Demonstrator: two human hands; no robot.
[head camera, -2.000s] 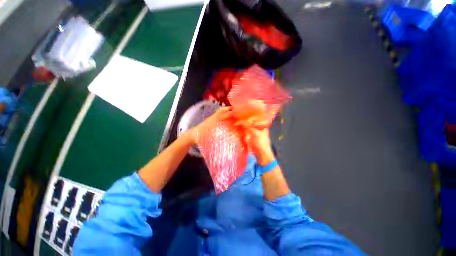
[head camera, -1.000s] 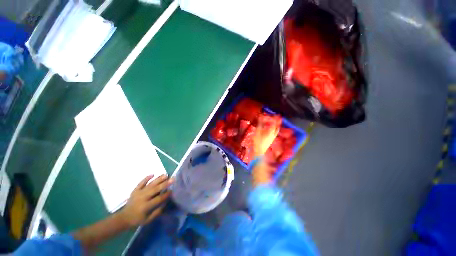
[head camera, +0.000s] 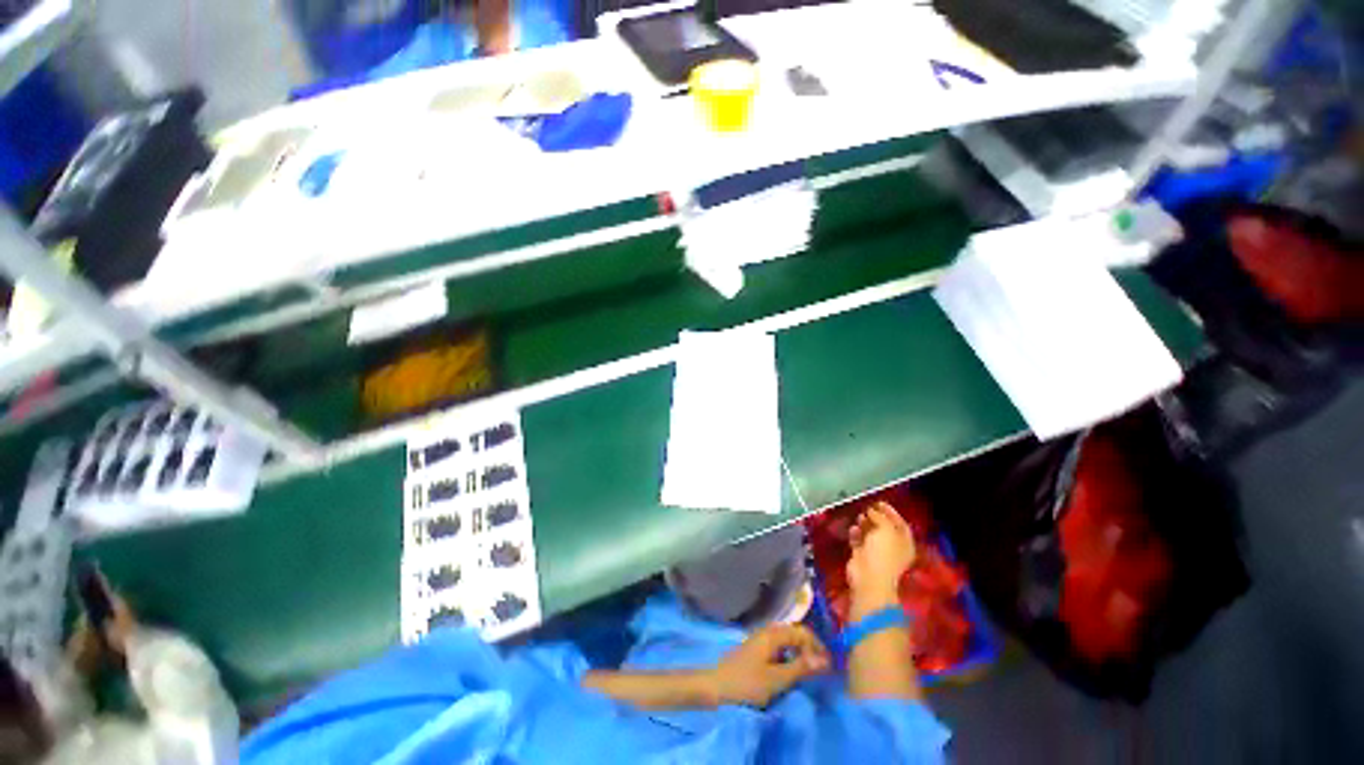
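Note:
My left hand (head camera: 770, 665) is low in front of me, its fingers curled round a small dark thing (head camera: 788, 653) that is mostly hidden; it may be a circuit board. My right hand (head camera: 880, 553), with a blue band on its wrist, is above the blue crate (head camera: 980, 635). Its fingers are partly curled, and whether they hold anything is unclear. Crumpled red bubble wrap (head camera: 939, 605) fills the crate below it. A blank white sheet (head camera: 724, 426) lies on the green bench (head camera: 598, 486) ahead.
Small black boards lie in rows on a white sheet (head camera: 467, 523) at left. A round grey-white bin (head camera: 733, 575) is under the bench edge, left of the crate. A black bag with red wrap (head camera: 1107, 561) and a white stack (head camera: 1062, 329) are at right. Another person's sleeve (head camera: 180, 702) shows lower left.
The view has swung left, bringing the rows of boards into sight. My left hand has left the white sheet at the bench edge and is near my right hand, which is still over the crate.

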